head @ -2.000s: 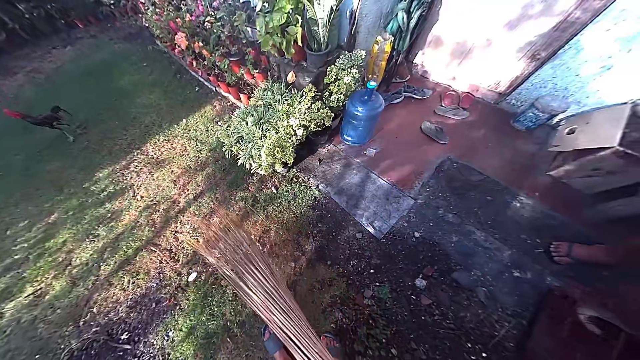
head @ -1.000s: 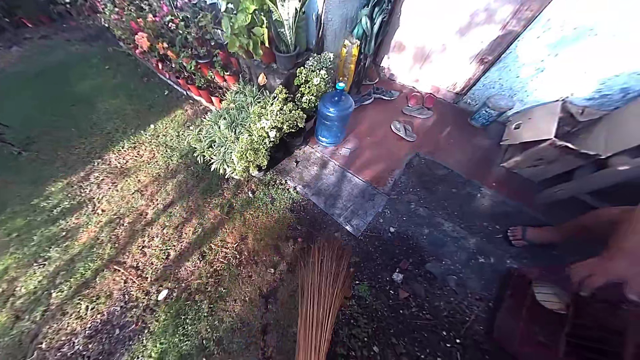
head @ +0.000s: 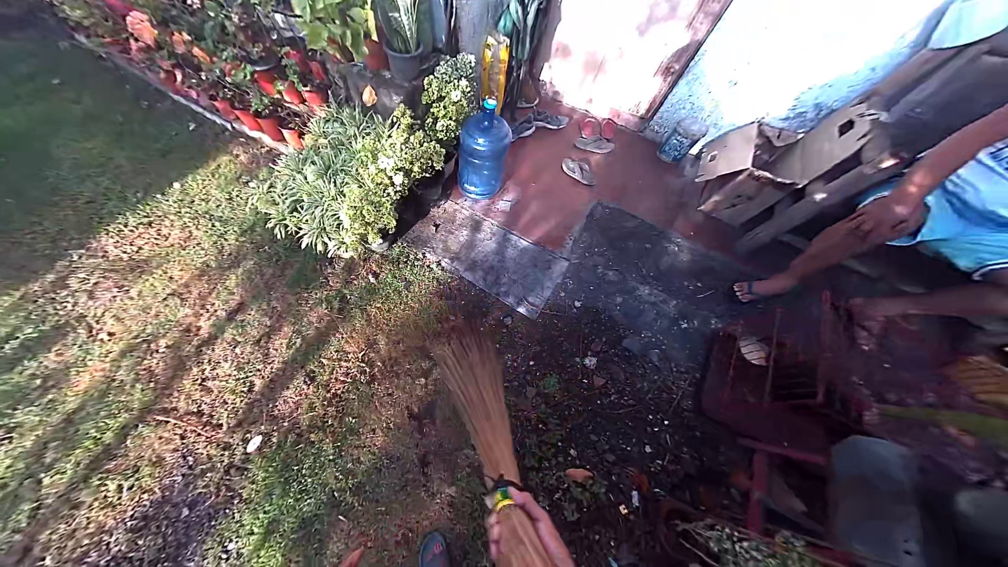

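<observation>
In the head view, my right hand (head: 535,524) is at the bottom centre, closed around the bound upper part of a stick broom (head: 480,394). The broom has a dark tie and a green and yellow band by my fingers. Its bristles point up and away, their blurred tips over the border between the grass and dark soil. Below them, to the left, the toe of a sandal (head: 434,550) shows at the bottom edge. My left hand is not in view.
A concrete slab (head: 504,256) lies beyond the broom, with a blue water jug (head: 483,153) behind it. Potted plants (head: 354,177) stand left of the jug. A person (head: 906,220) sits at right beside a cardboard box (head: 744,169) and a reddish metal frame (head: 760,402).
The broom's bristles have swung, and its band and my right hand have come into view at the bottom. More of the seated person shows as the view shifts.
</observation>
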